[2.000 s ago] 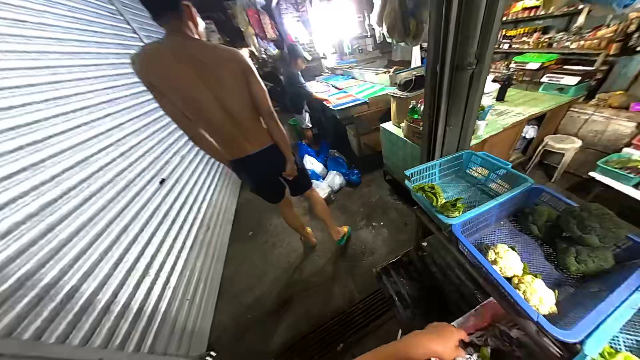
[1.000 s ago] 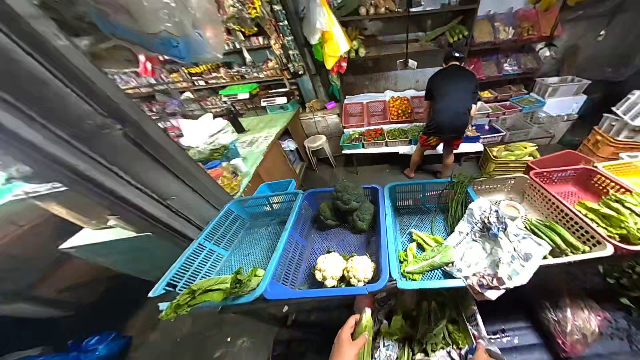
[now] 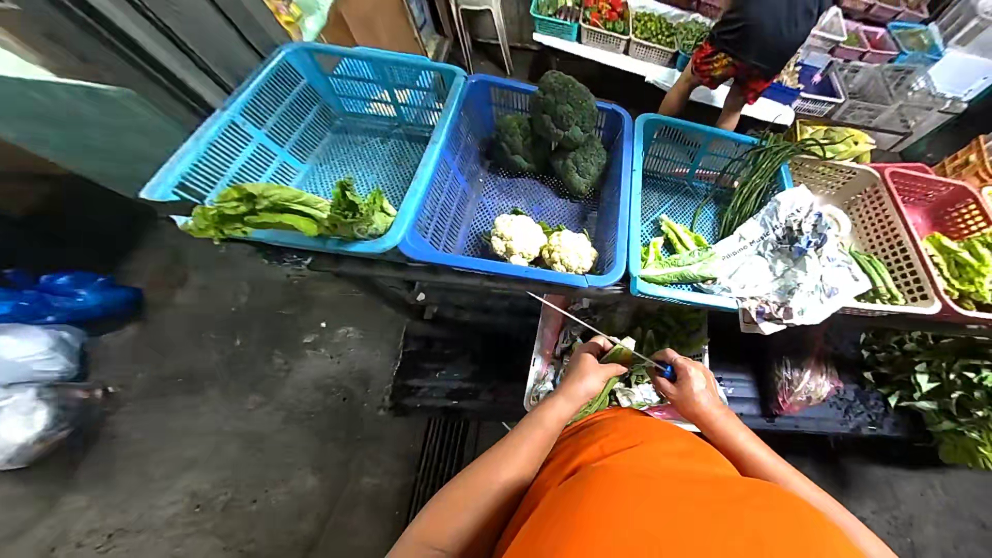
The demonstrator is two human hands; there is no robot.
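Observation:
My left hand (image 3: 590, 372) holds a green leafy vegetable (image 3: 618, 355), whose pale stem end points up. In my right hand (image 3: 688, 384) is the blue handle of a knife (image 3: 577, 318); its long thin blade lies across the stem end. Both hands are over a low crate (image 3: 536, 372) holding greens and crumpled paper. Beyond them stands a blue basket (image 3: 422, 232) with broccoli (image 3: 564, 112) and cauliflower heads (image 3: 570, 251). Leafy greens (image 3: 271, 211) rest at the near edge of the light-blue basket (image 3: 170, 174) on its left.
To the right, another light-blue basket (image 3: 682, 297) holds greens and long beans (image 3: 756, 186), beside crumpled newspaper (image 3: 798, 260) on a beige basket (image 3: 899, 232). A person (image 3: 763, 39) stands behind at a stall. Plastic bags (image 3: 39, 380) lie on the floor at left.
The view has turned from the walkway to the baskets and tilted down. A knife now shows in my right hand, against the vegetable in my left.

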